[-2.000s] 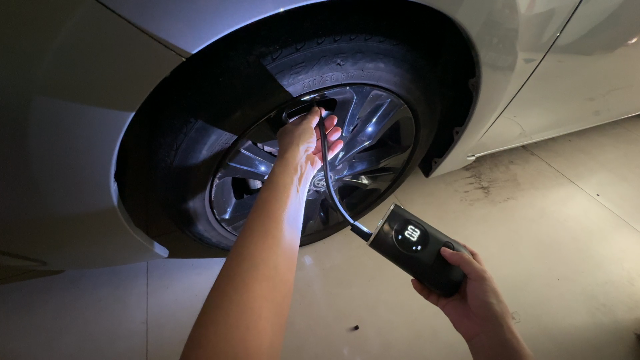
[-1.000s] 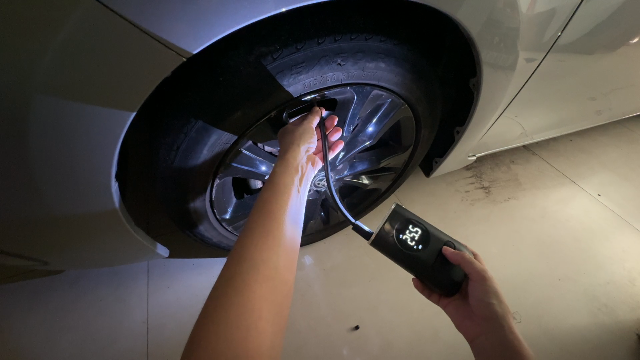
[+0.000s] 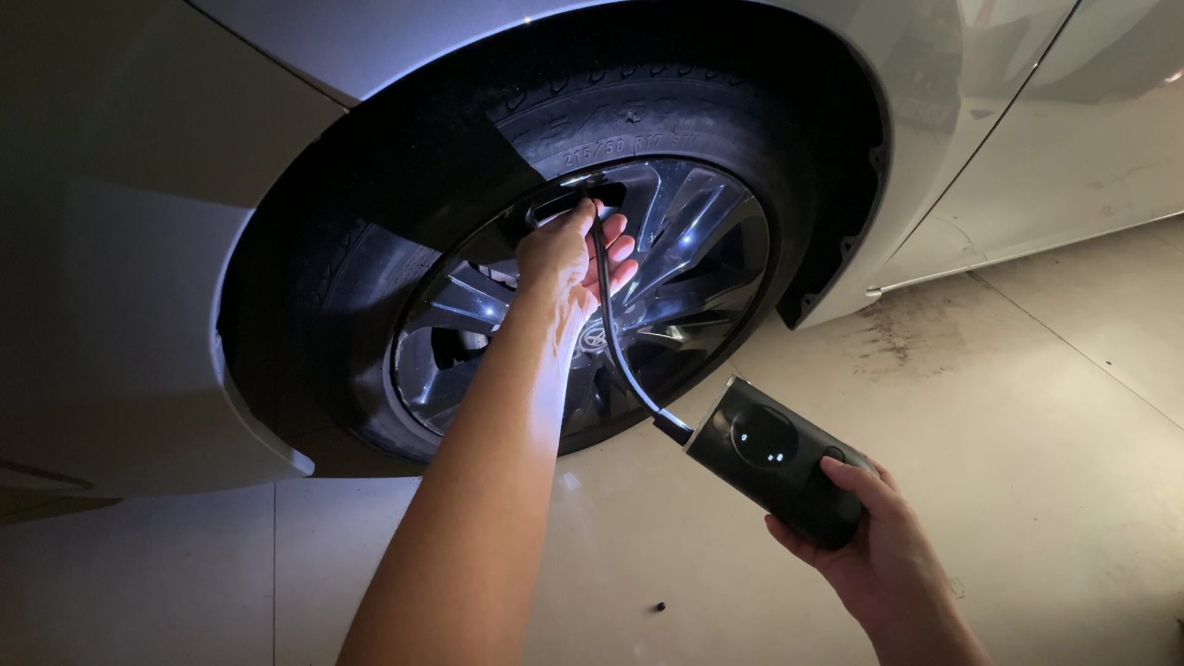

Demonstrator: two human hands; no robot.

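Observation:
My left hand (image 3: pixel 578 250) reaches to the upper part of the alloy wheel (image 3: pixel 689 231), its thumb and fingers pinching the end of a black air hose (image 3: pixel 606 305) close to the rim's edge. The hose curves down to a dark portable tyre inflator (image 3: pixel 777 458), which my right hand (image 3: pixel 879 536) holds with the thumb by a button. Small lit marks show on the inflator's round display, without digits. A black tyre (image 3: pixel 629 116) surrounds the wheel. The valve itself is hidden by my fingers and shadow.
The silver car's fender (image 3: pixel 277 55) arches over the tyre, and a door (image 3: pixel 1064 157) lies to the right. On the tiled floor (image 3: pixel 1017 462) are a small black cap-like piece (image 3: pixel 659 607) and a dark smudge (image 3: pixel 897 342) near the sill.
The inflator's display showed 0.0, then a larger reading; now its digits are dark and only small marks glow. Both hands stay where they were.

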